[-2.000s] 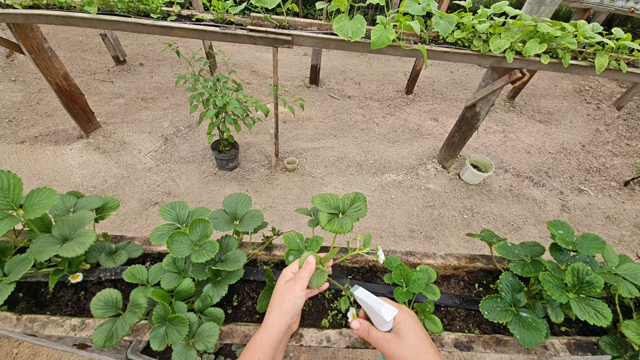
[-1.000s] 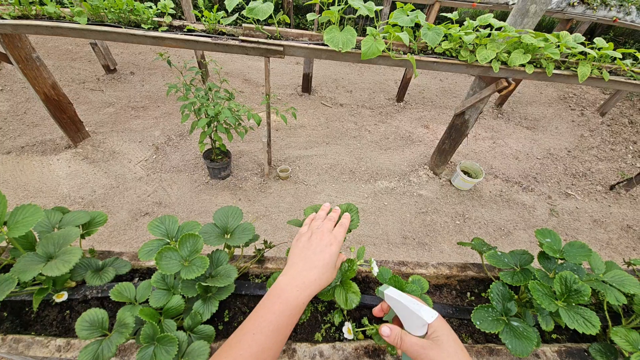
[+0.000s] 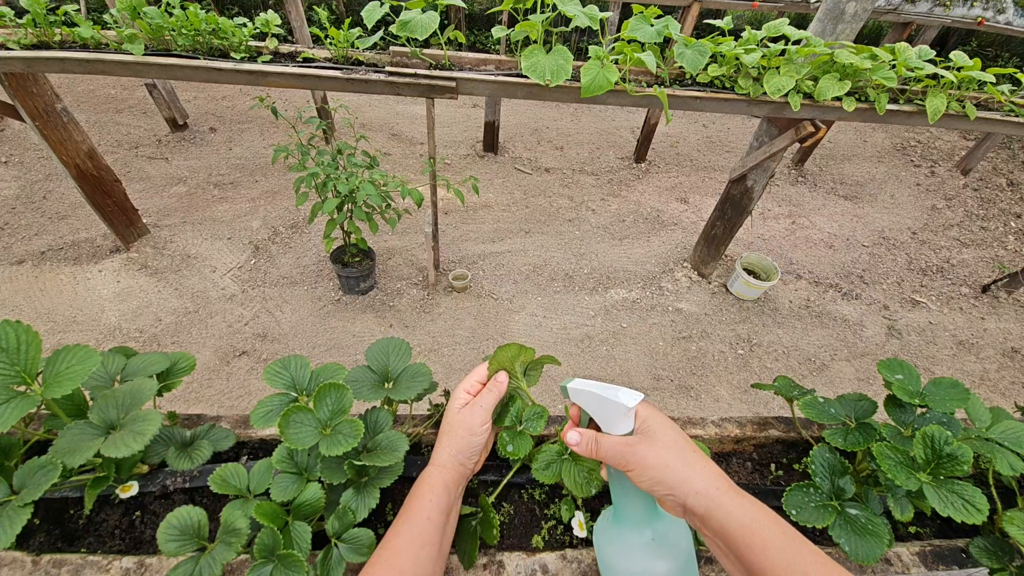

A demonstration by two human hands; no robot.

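My left hand (image 3: 474, 420) pinches a strawberry leaf (image 3: 516, 362) between thumb and fingers, above the middle of the near planter. Just to its right, my right hand (image 3: 620, 448) grips the neck of a spray bottle (image 3: 646, 536) with a translucent green body and a white trigger head. The nozzle points left toward the held plant, and fingers lie at the trigger. Smaller strawberry leaves hang between the two hands. A white strawberry flower (image 3: 578, 524) shows low beside the bottle. Whether spray is coming out cannot be told.
Strawberry plants (image 3: 320, 424) grow left in the soil bed, others (image 3: 920, 448) right. Beyond the planter's far edge (image 3: 760, 430) is sandy ground with a potted plant (image 3: 354, 272), a small cup (image 3: 459, 280) and a white bucket (image 3: 752, 276). A raised wooden planter (image 3: 240, 74) on posts crosses the back.
My left hand was spread palm down over the leaves a second ago; now it is turned and holds a leaf. The spray bottle has come closer to the left hand, and more of its body shows.
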